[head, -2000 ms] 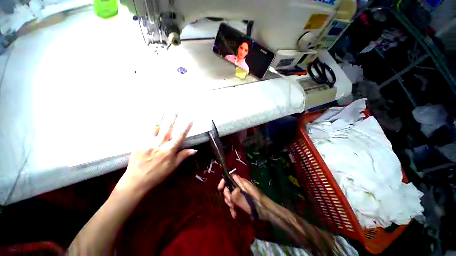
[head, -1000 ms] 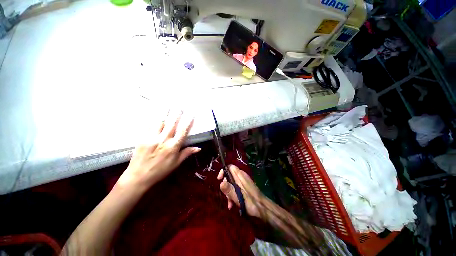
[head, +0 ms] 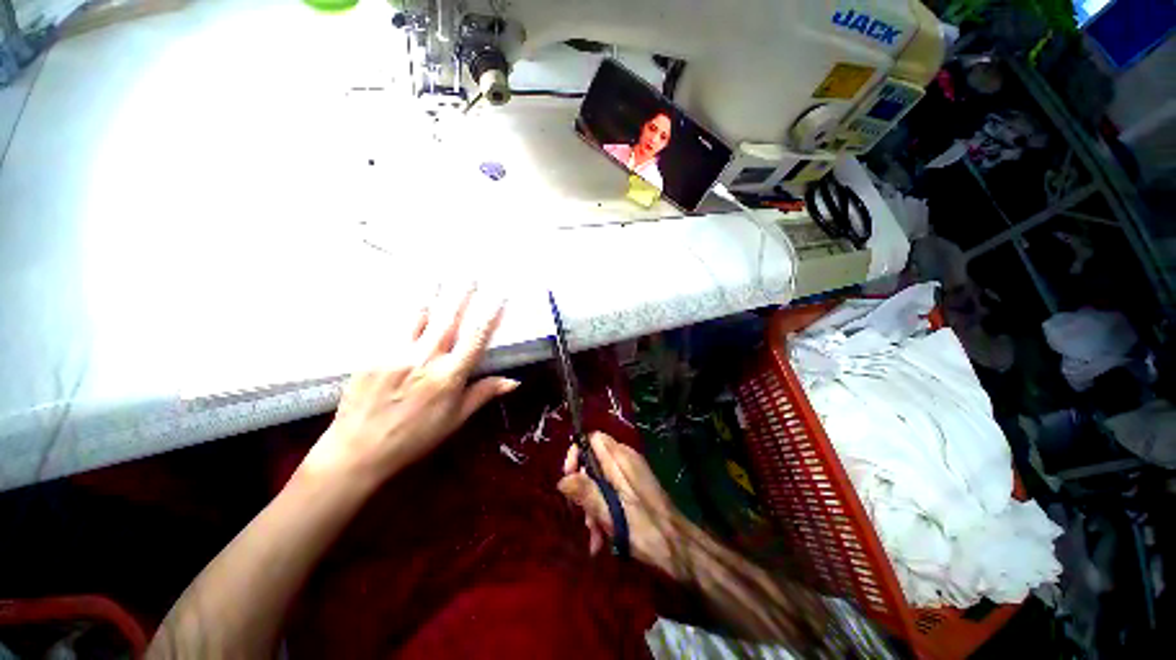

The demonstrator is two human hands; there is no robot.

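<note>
My left hand lies flat, palm down, fingers spread, at the front edge of the white machine table. Any white fabric under it cannot be told from the bright table. My right hand holds the dark fabric shears in front of the table edge, to the right of my left hand. The blades point up and away from me, with their tip over the table edge. They look closed or nearly so.
The sewing machine stands at the back, a smartphone leaning on it. Spare scissors lie at its right end. An orange-red basket of crumpled white pieces stands at right. Red cloth with clippings covers my lap.
The view has shifted, so the machine and phone sit a little lower and further right. My left hand stays at the table edge. The shears remain in my right hand and now stand more upright.
</note>
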